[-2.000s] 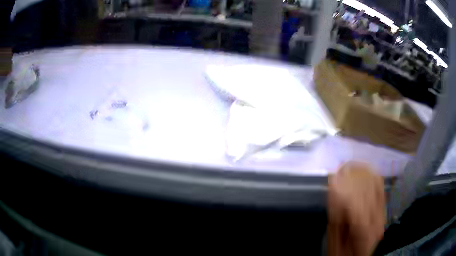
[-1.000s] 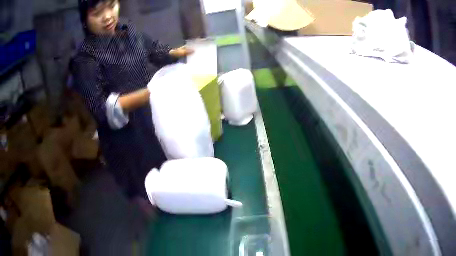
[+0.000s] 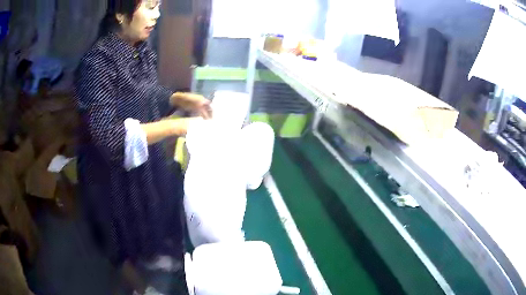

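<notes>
Neither of my hands is in the picture. Nearest in front of me, a white appliance housing (image 3: 236, 268) lies on the green-topped bench (image 3: 340, 230), cut by the bottom edge. Behind it stands a large white rounded piece (image 3: 214, 184), overexposed, so its details are lost. Another white housing (image 3: 259, 152) stands to its right. A person in a dark patterned top (image 3: 118, 103) stands at the bench's left side, both hands near a white item (image 3: 229, 108) at the far end; I cannot tell if they grip it.
A raised white shelf (image 3: 467, 213) runs along the right, bearing an open-looking carton (image 3: 436, 120) and a crumpled white bag (image 3: 481, 170). Small dark items and a white scrap (image 3: 405, 200) lie on the green surface below. Brown cartons (image 3: 43, 167) stand on the left.
My view has swung from the white shelf to the bench and person. Since the second frame, more of the shelf's underside shows, and my hand seen in the first frame is gone.
</notes>
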